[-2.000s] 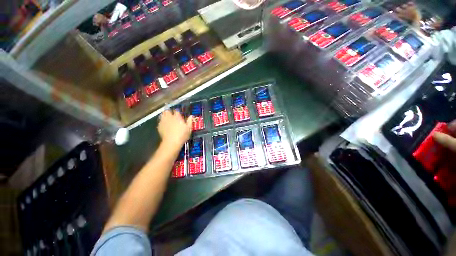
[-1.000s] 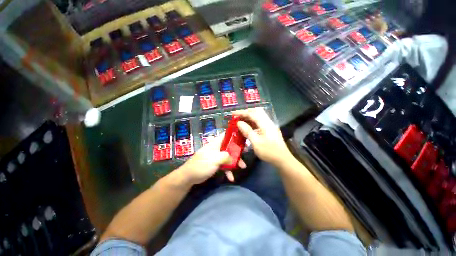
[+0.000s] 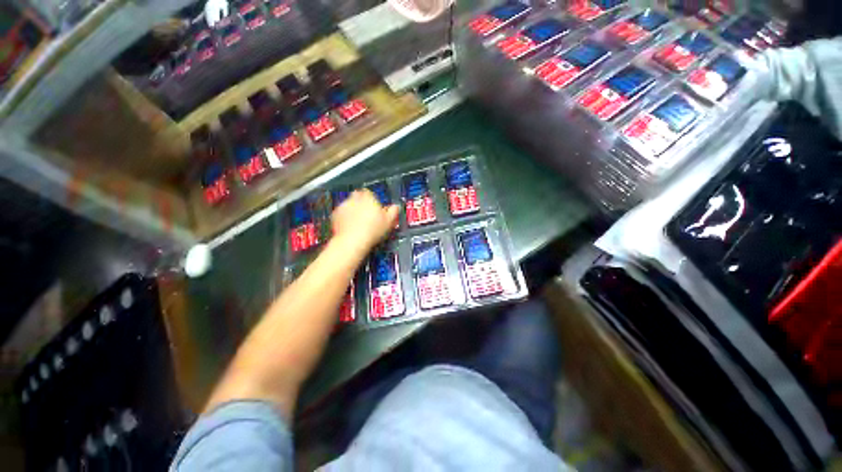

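A clear tray with two rows of red keypad phones lies on the green bench in front of me. My left hand reaches over its upper row, fingers at the third phone from the left. The hand covers part of that row, and I cannot tell if it grips the phone. My forearm hides part of the lower row's left end. Glossy red back covers lie in the black tray at the right edge. My right hand is not in view.
A tall stack of clear phone trays stands at back right, with a person's sleeve beside it. More phones lie on the tan ledge. Stacked black trays are at right. A black tray with pale parts is at left.
A second ago both hands held a red phone or cover above the tray. Now my left hand is at the upper row, and my right hand has left the picture. The view has shifted.
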